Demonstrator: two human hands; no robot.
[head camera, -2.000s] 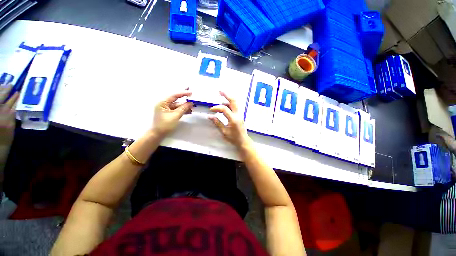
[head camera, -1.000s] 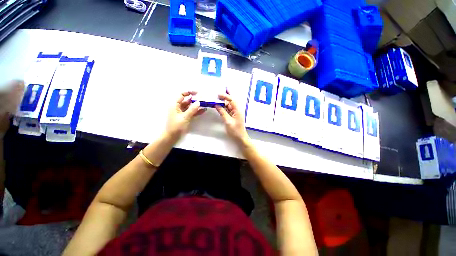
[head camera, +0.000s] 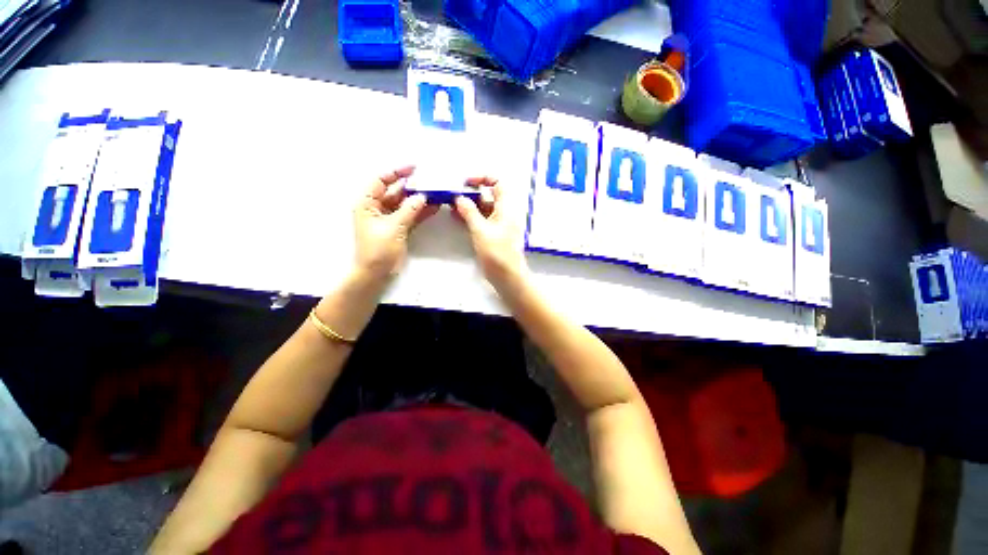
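Observation:
A white retail box (head camera: 441, 141) with a blue window lies on the white board (head camera: 271, 163) in front of me. Its near end faces my body and shows a dark blue edge. My left hand (head camera: 388, 217) grips the left corner of that end. My right hand (head camera: 488, 222) grips the right corner, with its thumb at the end flap. The flap is partly hidden by the fingers. Several similar boxes (head camera: 623, 186) stand in a row to the right. Two boxes with flaps sticking out (head camera: 121, 211) lie at the left.
Stacked blue trays (head camera: 748, 98) and a tape roll (head camera: 653, 89) are behind the row. A single blue tray (head camera: 371, 33) lies at the back. More blue-sided boxes (head camera: 861, 103) stand at the right. Red stools (head camera: 720, 428) are below. A grey sleeve (head camera: 24, 450) shows at lower left.
The view has shifted. Both hands stay at the box's near end, their fingertips now closer in than two seconds ago. The other person's hand at the left has gone from the boxes.

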